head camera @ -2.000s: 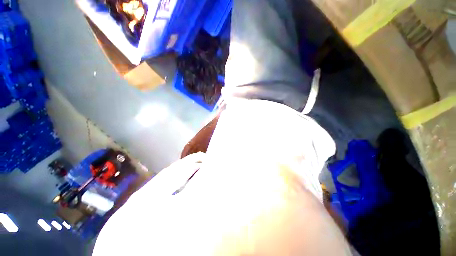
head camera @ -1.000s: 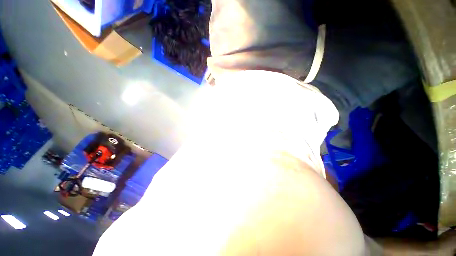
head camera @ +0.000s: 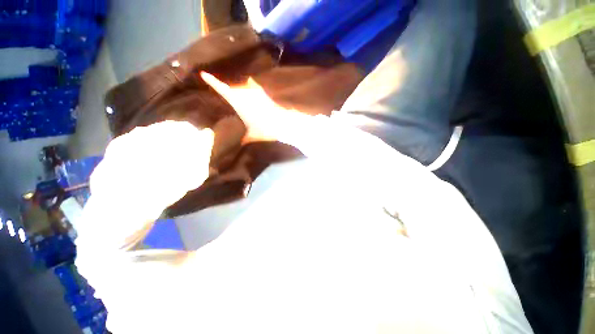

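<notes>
A brown cloth or garment [head camera: 176, 81] with small bright studs lies across the upper left, creased and folded. A bare, overexposed hand touches its middle, finger pointing up and left; I cannot tell whether it is my left or right hand, or whether it grips the cloth. A burnt-out white shape, perhaps a sleeve or arm, covers the cloth's lower left part. No hand shows clearly there. The wearer's white top fills the lower middle and hides what is under it.
Blue bins [head camera: 313, 23] stand at the top beside the wearer's grey-clad leg [head camera: 424, 72]. The film-covered bench edge [head camera: 567, 98] with yellow tape runs down the right. Stacked blue crates [head camera: 39, 98] are at the far left, with grey floor between.
The brown cloth now spreads across the upper left, with a hand on it and a white shape beside it. The view has shifted; the black parts' crate is out of sight.
</notes>
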